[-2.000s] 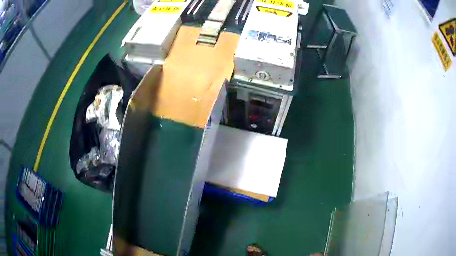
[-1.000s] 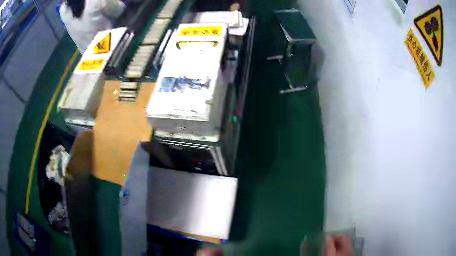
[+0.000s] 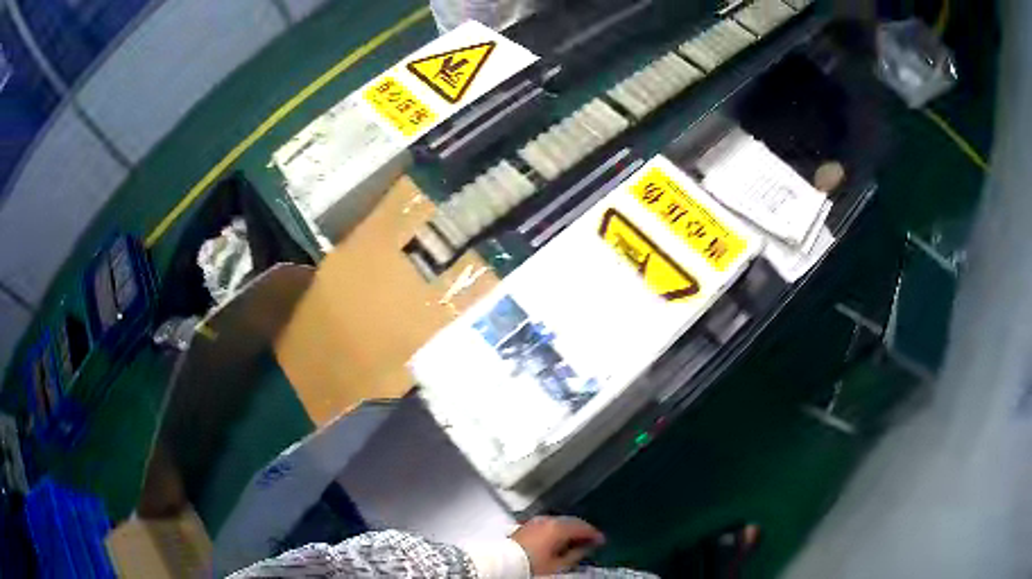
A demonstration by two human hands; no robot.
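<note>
My left hand (image 3: 557,543) is at the bottom edge, in a patterned sleeve with a white cuff. Its fingers are curled and blurred, and no held object shows. A small reddish shape lies to its right, too blurred to tell whether it is my right hand. A brown cardboard sheet (image 3: 345,305) lies between two white machine covers, the near one (image 3: 543,356) and the far one (image 3: 357,153). A row of pale, closely packed pieces (image 3: 574,138) runs up to the sheet. Green tray walls (image 3: 232,379) curve below the sheet.
White papers (image 3: 764,192) lie on the dark surface beyond the near cover. A black bag (image 3: 263,232) and blue crates (image 3: 113,288) stand on the green floor at left. A green stool-like stand (image 3: 919,311) is at right. A white panel (image 3: 424,481) sits below the near cover.
The view has turned and moved closer to the machine; the covers now slant to the upper right. My left hand and its sleeve show more fully. The person at upper left is out of view.
</note>
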